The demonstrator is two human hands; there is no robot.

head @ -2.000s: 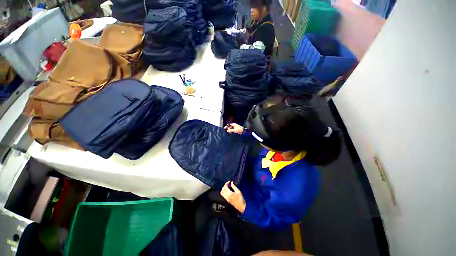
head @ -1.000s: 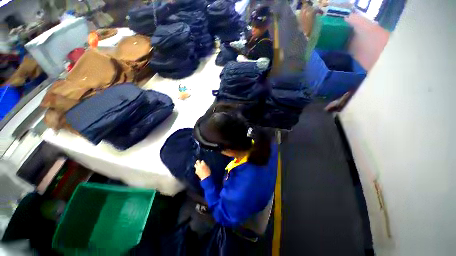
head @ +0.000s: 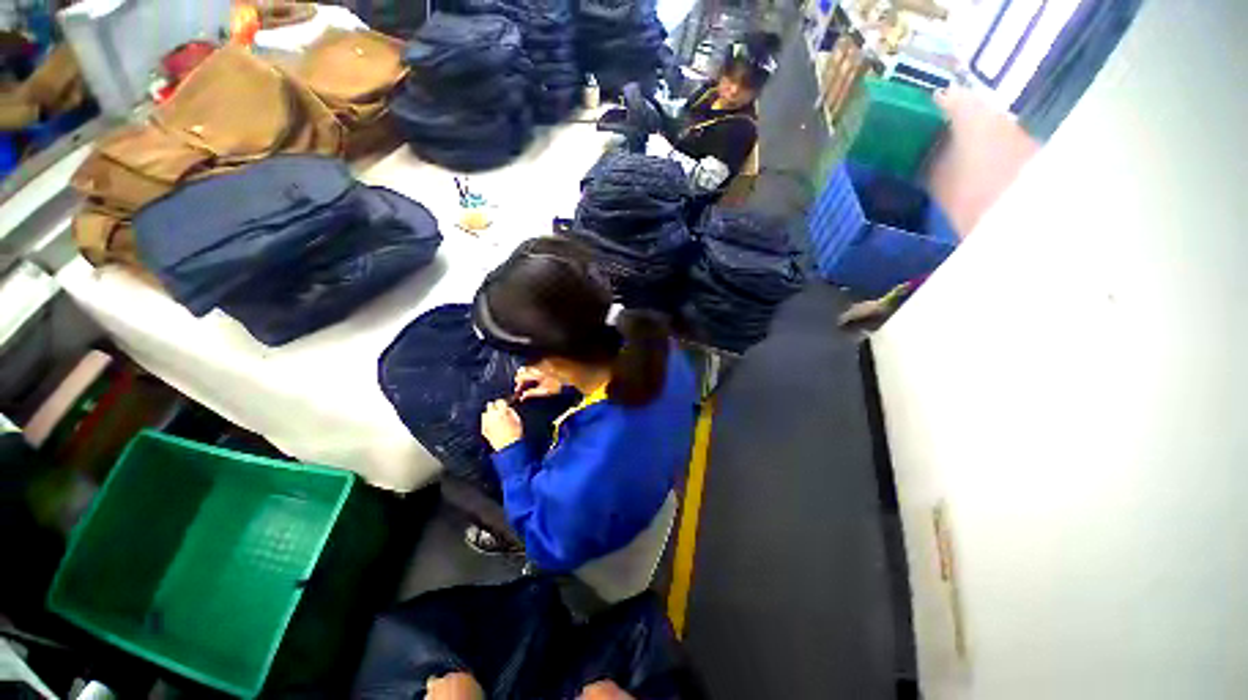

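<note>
Dark navy quilted fabric, apparently one or more backpacks (head: pixel 479 626), spans the bottom edge in front of me. My left hand (head: pixel 455 687) and my right hand (head: pixel 605 691) are both cut off by the bottom edge. Only bare skin patches of them show against the near side of the navy fabric, and they appear to hold it. My fingertips are hidden or out of the picture.
A green tote (head: pixel 205 554) stands at the lower left. A seated person in blue (head: pixel 602 458) handles a navy backpack (head: pixel 438 383) at the white table (head: pixel 322 397). Navy stacks (head: pixel 746 274) stand beyond. A white wall (head: pixel 1068 410) bounds the right.
My view has shifted; the seated person and tote now lie further left. Both my hands now show at the bottom edge. The seated person's hands have come closer together.
</note>
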